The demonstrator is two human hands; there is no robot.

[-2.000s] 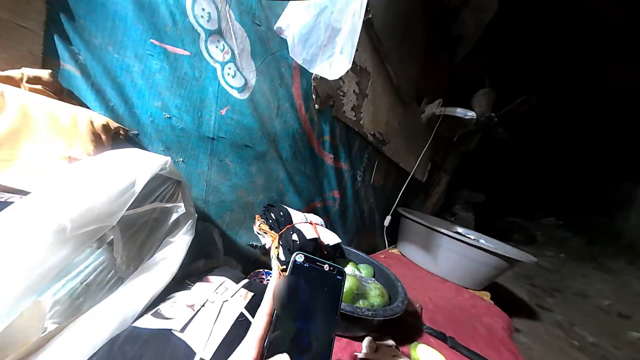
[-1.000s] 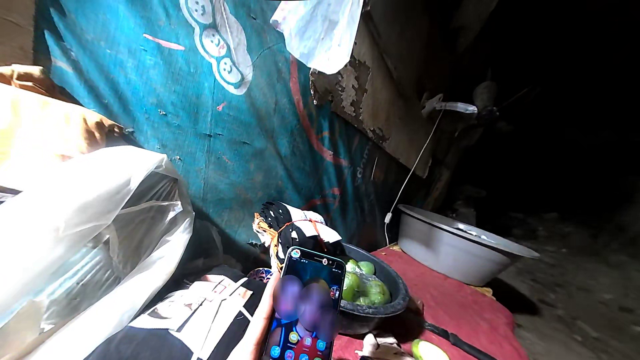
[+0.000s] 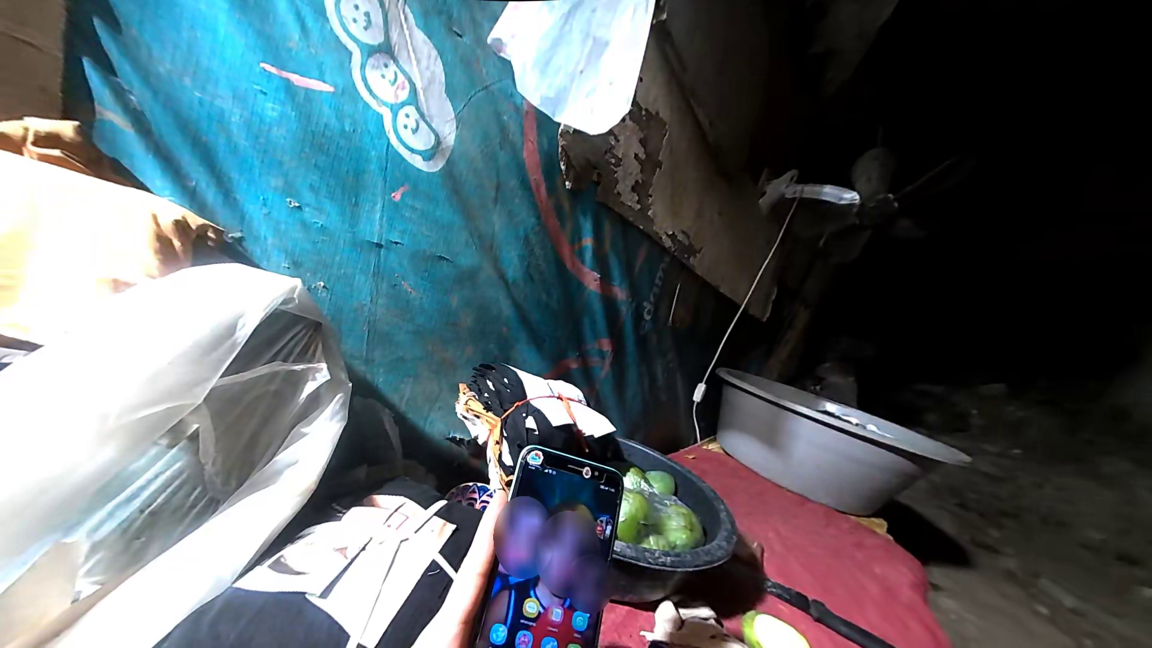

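A smartphone [image 3: 551,558] with its screen lit, showing app icons, stands upright at the bottom middle. One hand [image 3: 470,576] shows as a pale strip along the phone's left edge and holds it. By its side it looks like my left hand. My right hand is not in view. Behind the phone, to the right, a black basin [image 3: 715,522] holds several green fruits [image 3: 670,522], partly under clear plastic. A tied black and white cloth bundle [image 3: 531,405] rests just behind the phone.
A large grey metal basin [image 3: 810,450] stands on the red cloth [image 3: 810,558]. Near the front lie a cut green fruit [image 3: 774,630] and a black strap [image 3: 823,612]. A clear plastic bag [image 3: 180,432] bulges at left, before a blue tarpaulin wall [image 3: 432,270].
The phone's screen was dark two seconds ago and is now lit with icons. The hand and phone have hardly moved.
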